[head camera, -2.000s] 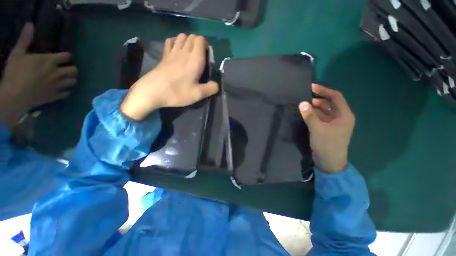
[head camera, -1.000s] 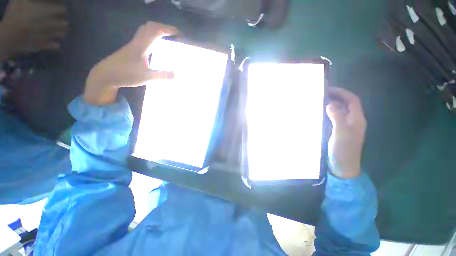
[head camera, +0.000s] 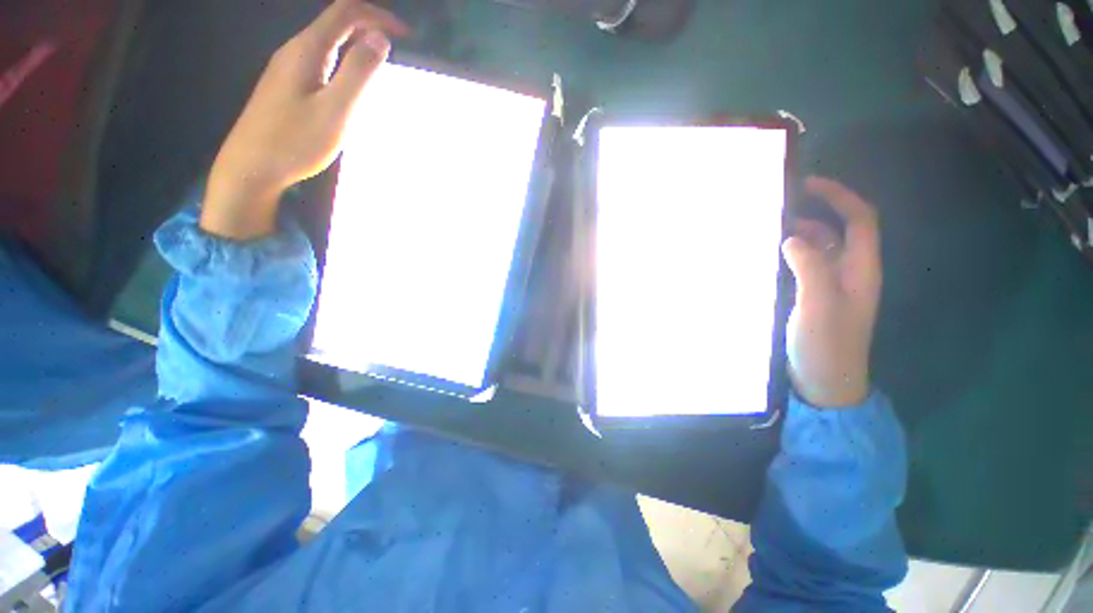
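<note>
Two tablets lie side by side on the dark green mat in front of me, both lit glaring white. The left tablet (head camera: 432, 228) is tilted a little, the right tablet (head camera: 689, 273) is nearly straight. Pale tabs show at their corners, and a dark strip lies between them. My left hand (head camera: 288, 114) is at the upper left corner of the left tablet, fingers bent, thumb at its edge. My right hand (head camera: 835, 287) is at the right edge of the right tablet, thumb near the rim, fingers curled. Whether either hand grips is unclear.
A black layered stack (head camera: 1019, 102) with pale corner bits is at the upper right. Part of a dark item (head camera: 641, 12) shows at the top edge. Another person's blue sleeve (head camera: 72, 371) is at the left. The mat's front edge runs below the tablets.
Both dark screens have turned white. My left hand has moved off the left tablet's glass to its upper left corner. The other person's hand at the left is gone from its place.
</note>
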